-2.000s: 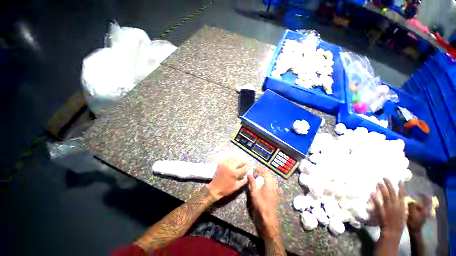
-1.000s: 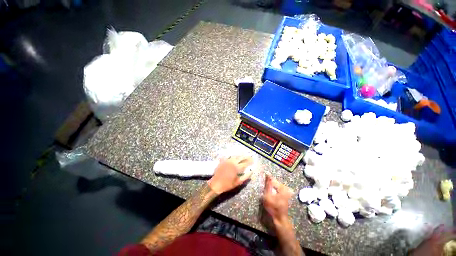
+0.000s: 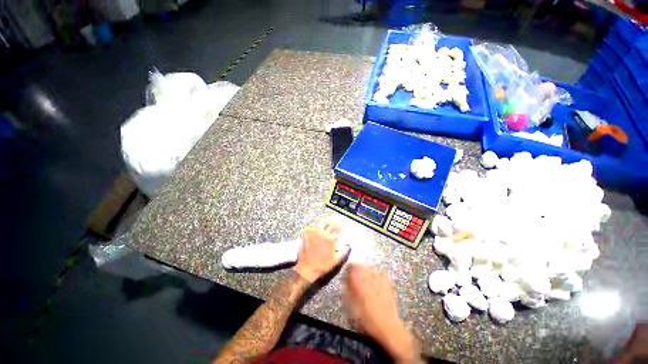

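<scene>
A long white clay log (image 3: 261, 255) lies on the tabletop in front of me. My left hand (image 3: 322, 250) is closed over its right end. My right hand (image 3: 369, 291) is just to the right, blurred; whether it holds clay cannot be told. A digital scale (image 3: 398, 167) with a blue plate and lit red displays stands beyond my hands. One white clay piece (image 3: 423, 168) sits on its plate. A large pile of white portions (image 3: 522, 220) lies right of the scale.
A black smartphone (image 3: 342, 146) lies left of the scale. Behind are a blue tray (image 3: 426, 121) of cream pieces and a second blue bin (image 3: 522, 147) with a clear bag and an orange-and-black object. Large clear bags (image 3: 160, 135) stand beyond the left edge. A person's blurred hand (image 3: 634, 350) shows at lower right.
My right hand has moved slightly left, nearer my left hand. The other person's hands have drawn away from the pile, and the yellowish piece at far right is out of view. The view has shifted.
</scene>
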